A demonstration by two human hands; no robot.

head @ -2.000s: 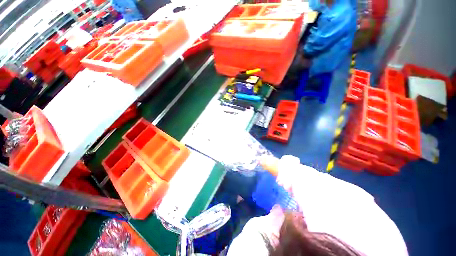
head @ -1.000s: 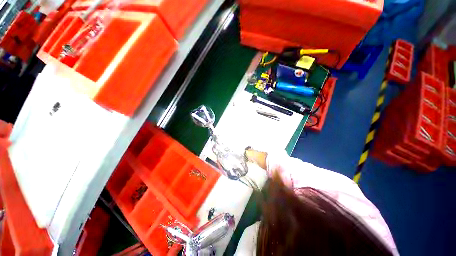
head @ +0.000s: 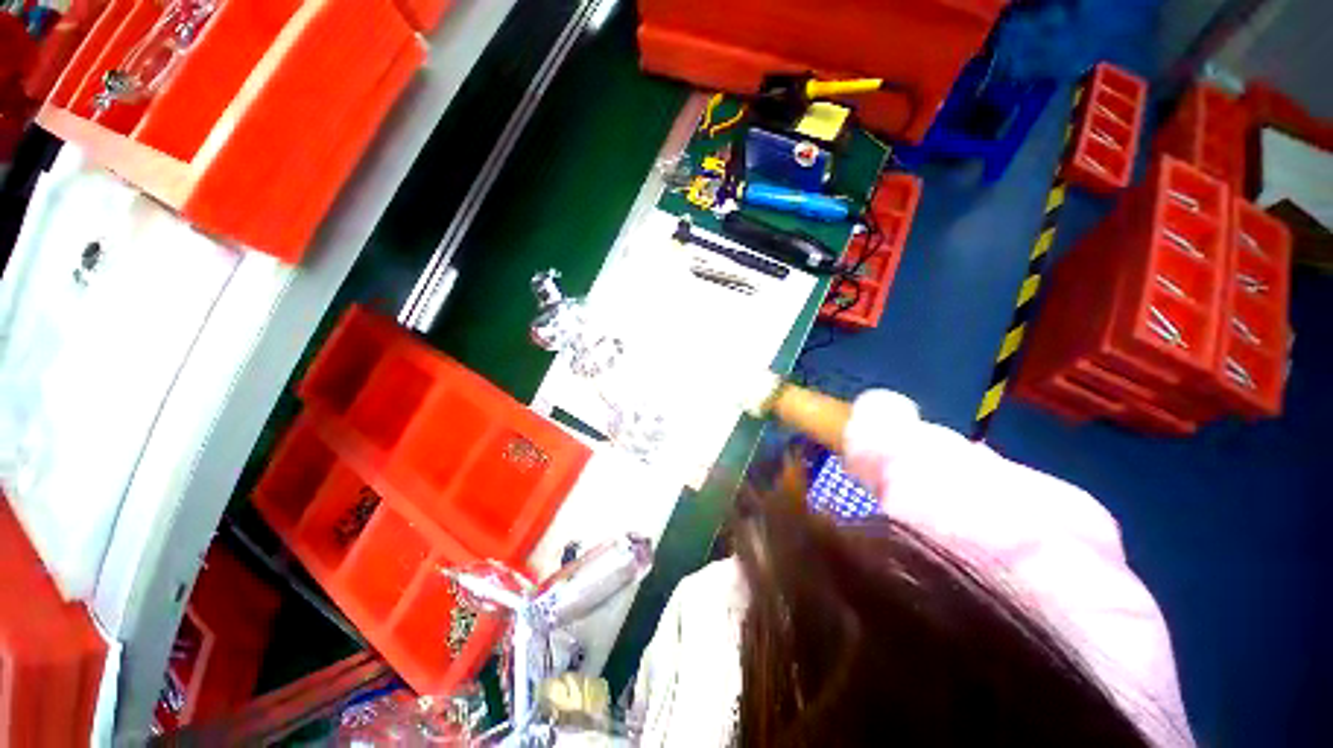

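Observation:
A clear, shiny lamp (head: 585, 582) with rounded limbs stands up large at the lower left. A cream gloved fingertip, apparently my left hand (head: 575, 696), is against its lower part at the picture's bottom edge; the rest of this hand is hidden or cut off. More clear plastic pieces (head: 417, 719) lie beside it at the bottom edge. My right hand is not in view. Another clear lamp (head: 582, 345) lies on the white work mat (head: 724, 329), partly over its left edge, near another person's hand (head: 804, 411).
A person with dark hair (head: 892, 636) and a pink sleeve is close in front. Orange-red compartment trays (head: 439, 424) stand left. Tools (head: 797, 200) lie at the bench's far end. Stacked trays (head: 1155, 314) stand on the blue floor, right, beyond yellow-black tape (head: 1028, 292).
The view has moved closer to the bench, then slightly right and down. The large lamp stays low in the picture. The other person's hand now appears apart from the lamp on the mat.

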